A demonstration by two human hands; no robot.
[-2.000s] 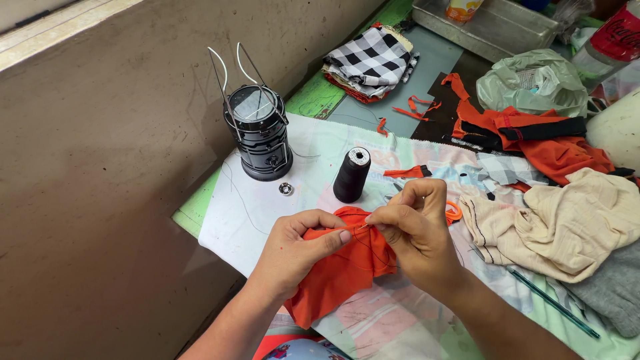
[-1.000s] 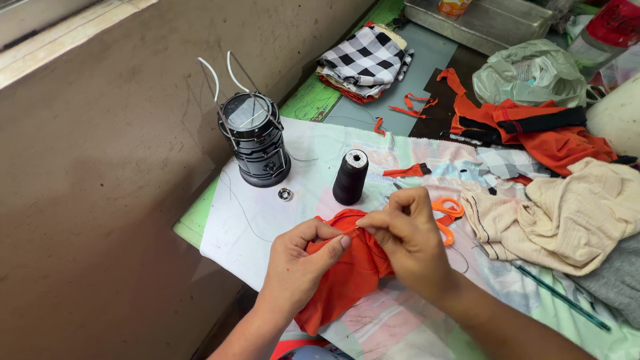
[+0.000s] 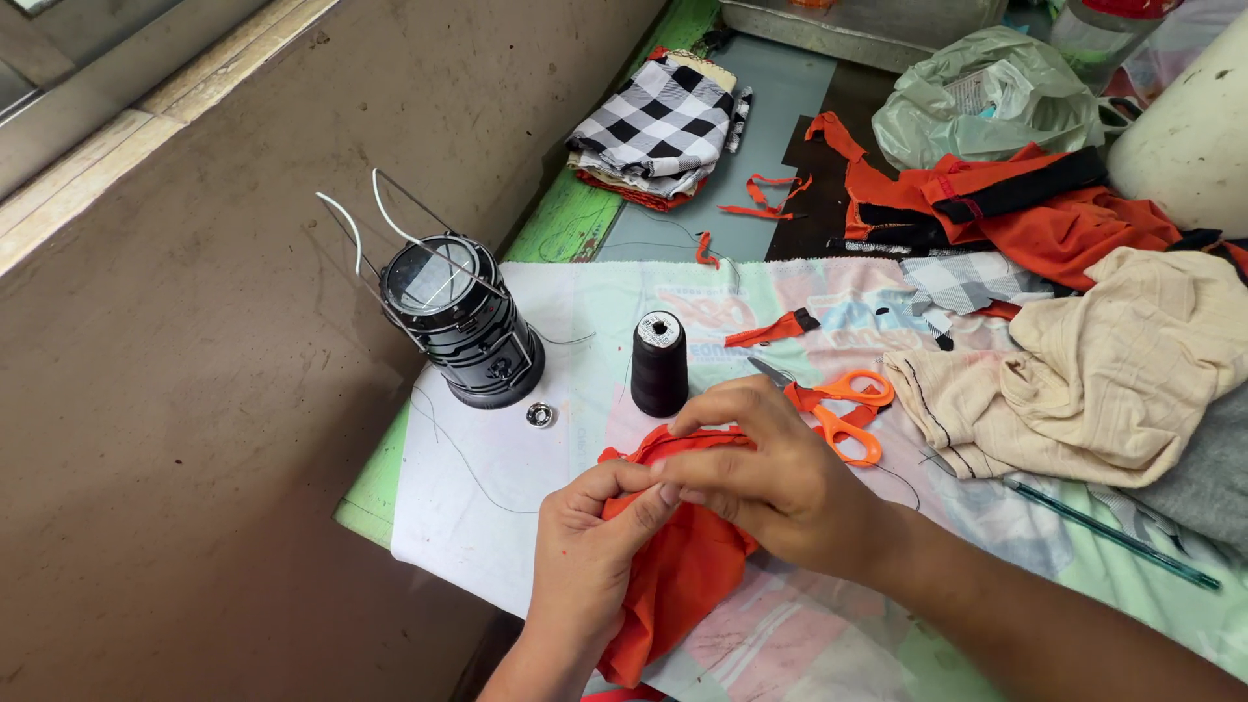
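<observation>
Orange-red fabric [image 3: 678, 595] hangs from my left hand [image 3: 590, 546], its edge pinched between thumb and forefinger. My right hand [image 3: 780, 478] meets the left fingertips at that edge, its thumb and forefinger pressed together; whether a needle is between them cannot be seen. Just behind the hands stands a cone of black thread [image 3: 660, 366]. A small metal bobbin [image 3: 540, 415] lies to its left, near a black camping lantern [image 3: 458, 317]. Scissors with orange handles [image 3: 850, 414] rest on the cloth beyond my right hand, partly over orange scraps.
A brown wall [image 3: 224, 390] borders the left side. Folded checkered cloth [image 3: 663, 127] lies at the back, with a plastic bag [image 3: 985, 97] and orange-and-black fabric [image 3: 1053, 214] to its right. Beige cloth [image 3: 1092, 361] and a teal pen [image 3: 1111, 533] lie at right.
My right hand, earlier raised slightly apart with pinched fingers, has come down against my left fingertips. The orange scissors, mostly hidden behind it two seconds ago, now show.
</observation>
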